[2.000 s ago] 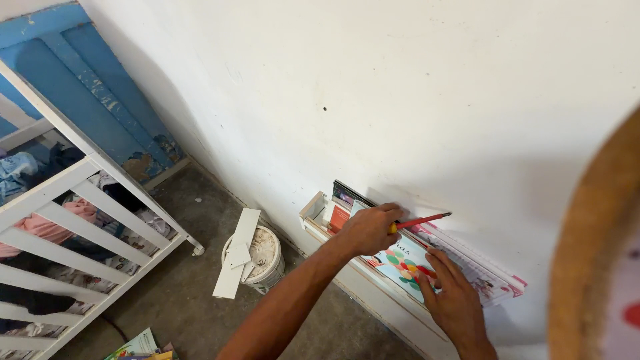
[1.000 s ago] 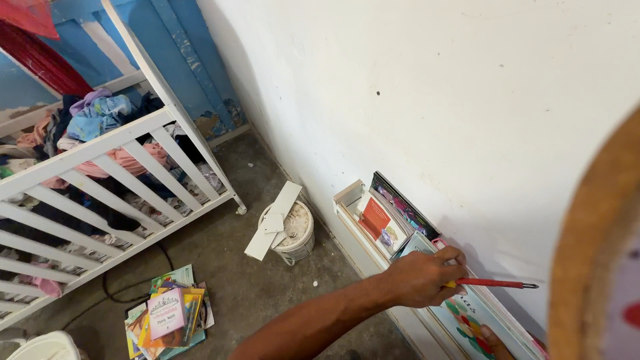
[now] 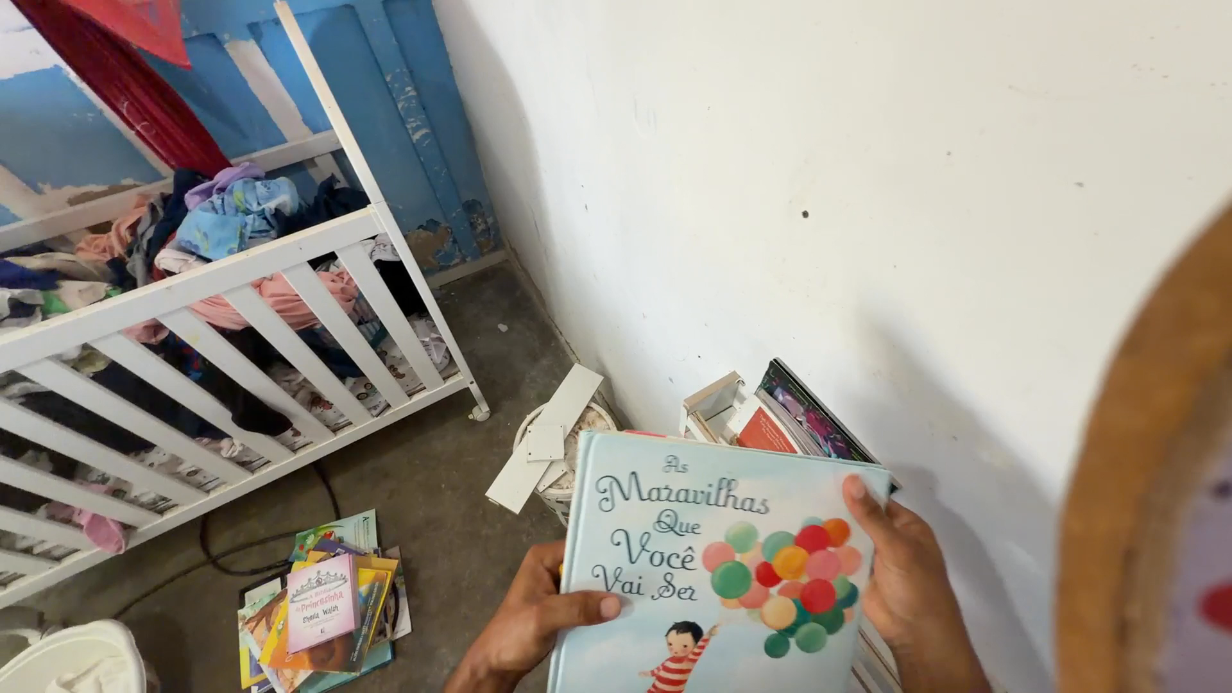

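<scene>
A light blue hardcover children's book (image 3: 674, 568), its cover drawn with colored balloons and a child in a striped shirt, is held up in both hands. My left hand (image 3: 539, 616) grips its left edge, thumb on the cover. My right hand (image 3: 900, 577) holds the right edge near the top corner. Behind the book, a narrow white shelf box (image 3: 712, 399) by the wall holds upright books (image 3: 813, 414), partly hidden. The screwdriver is not plainly visible; a bit of yellow shows beside my left hand.
A white slatted crib (image 3: 279, 356) full of clothes stands at left. A pile of books (image 3: 322, 616) lies on the concrete floor near a black cable. White boards (image 3: 549, 443) rest across a bucket (image 3: 602, 416). A white bin (image 3: 87, 654) stands lower left; a blurred wooden-rimmed object (image 3: 1116, 462) fills the right edge.
The balloon-covered book has come up from the shelf box into both hands. The red screwdriver, in my hand over the shelf earlier, no longer shows plainly.
</scene>
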